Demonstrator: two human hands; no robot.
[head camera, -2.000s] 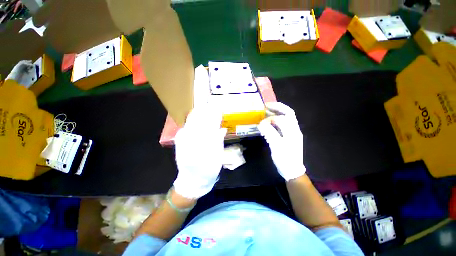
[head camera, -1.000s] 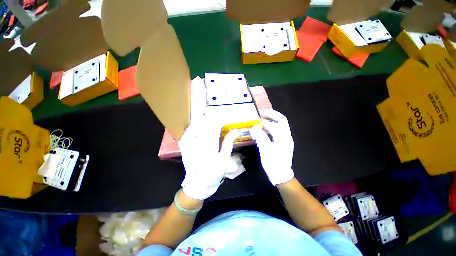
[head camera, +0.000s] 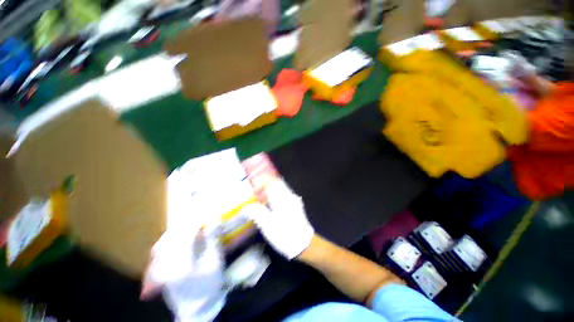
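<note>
The frame is blurred. An open yellow carton (head camera: 234, 217) with a raised brown lid (head camera: 104, 188) lies in front of me on a pink pad (head camera: 259, 168). Its inside shows white, with a white electronic unit (head camera: 211, 173) on top. My left hand (head camera: 192, 267), in a white glove, is at the carton's near left side. My right hand (head camera: 283, 220), also gloved, has its fingertips on the carton's near right corner. A crumpled white scrap (head camera: 248, 266) lies between my hands on the black strip.
Open cartons (head camera: 242, 110) and orange-red squares (head camera: 289, 93) stand on the green belt (head camera: 165, 129). A flat yellow carton (head camera: 440, 119) lies at the right, near a person in orange (head camera: 555, 144). Stacked units (head camera: 433, 240) sit low right. Another carton (head camera: 36, 229) is at far left.
The view has swung to the right, so the carton and both hands appear further left and lower. Both hands remain at the carton's near side.
</note>
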